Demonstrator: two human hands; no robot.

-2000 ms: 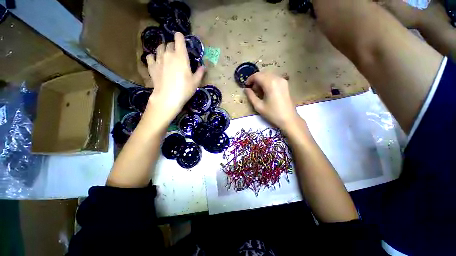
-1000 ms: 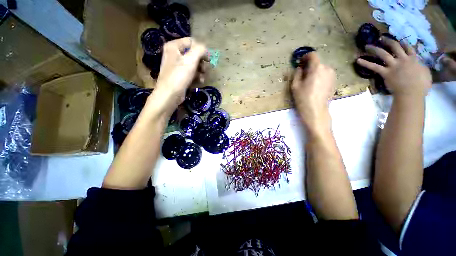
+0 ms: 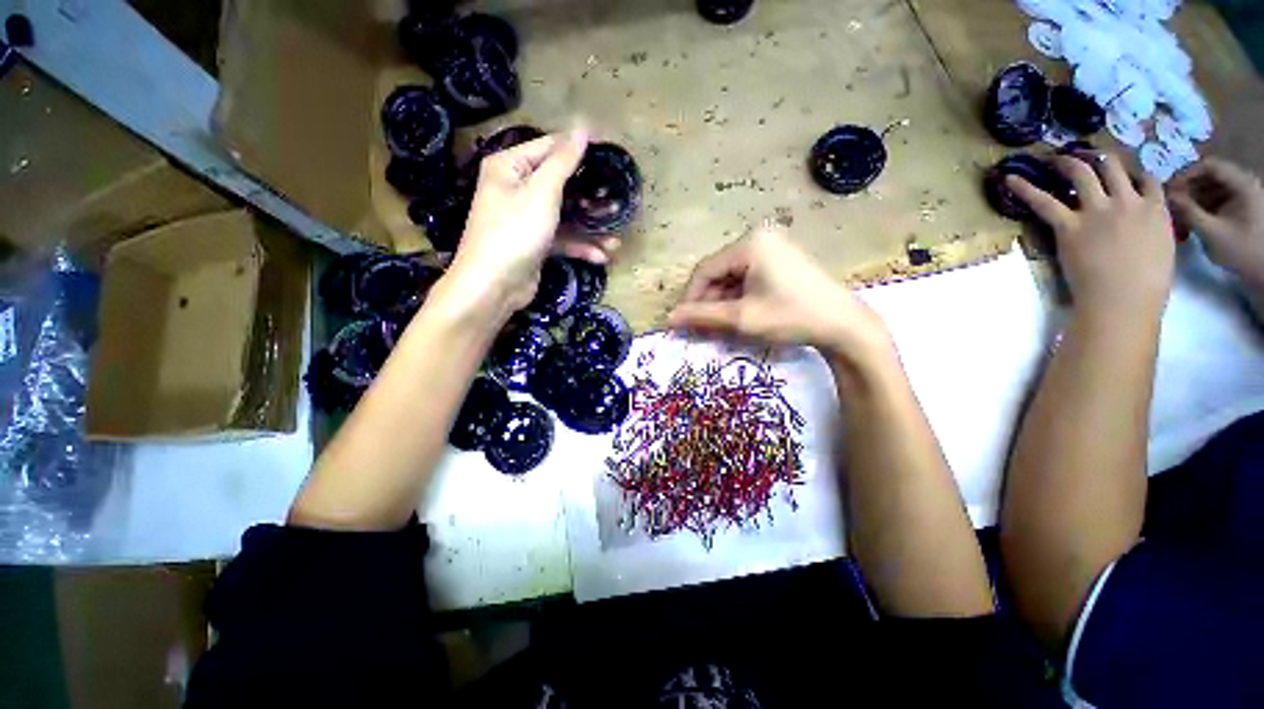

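Observation:
My left hand [image 3: 524, 208] holds a round black housing [image 3: 604, 189] by its edge, hollow side showing, above the board. My right hand [image 3: 760, 288] is over the board's front edge, just above the heap of red, dark and yellowish wire leads [image 3: 707, 450]. Its fingertips are together; whether a wire is between them cannot be told. Another housing with a thin wire end sticking out [image 3: 848, 159] lies on the board. More black housings [image 3: 519, 435] are piled around and below my left hand.
A second person's hand [image 3: 1109, 229] is on a black housing at the right. White discs [image 3: 1130, 69] lie at upper right. An open carton [image 3: 180, 326] and clear plastic bag [image 3: 56, 429] are at far left. White paper [image 3: 943, 402] lies under the wires.
My left hand now holds a housing out from the pile. My right hand has left the housing on the board and moved back left toward the wires. The second person's hands have shifted slightly.

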